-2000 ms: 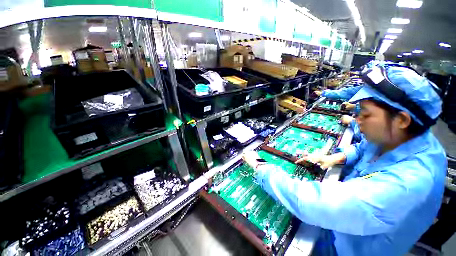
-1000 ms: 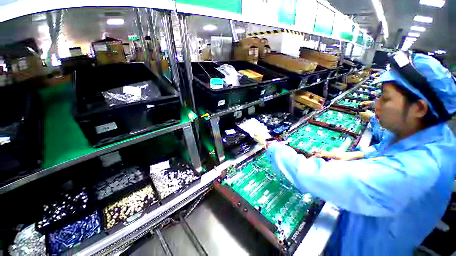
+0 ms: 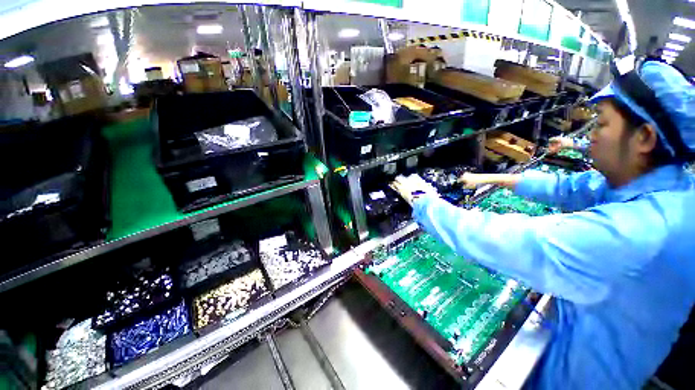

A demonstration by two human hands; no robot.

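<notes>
Neither of my hands is in view. Nearest in front of me are small black component bins on the lower shelf. One bin holds blue components (image 3: 149,334), one yellowish-cream components (image 3: 230,297), and one white components (image 3: 289,260). Other bins hold dark components with pale specks (image 3: 136,295), grey pieces (image 3: 216,263) and whitish pieces (image 3: 76,355). A green circuit board (image 3: 446,286) lies in a reddish-brown and black frame on the conveyor (image 3: 267,314), to the right.
A person in a blue smock (image 3: 564,228) and cap stands at the right, both hands reaching to bins behind the board. Black totes (image 3: 228,171) stand on the upper shelf, one with a clear plastic bag (image 3: 238,135). Metal shelf posts and more boards are beyond.
The view has swung left, so shelves and bins sit farther right. The other person's hands have moved from over the board to the bins behind it.
</notes>
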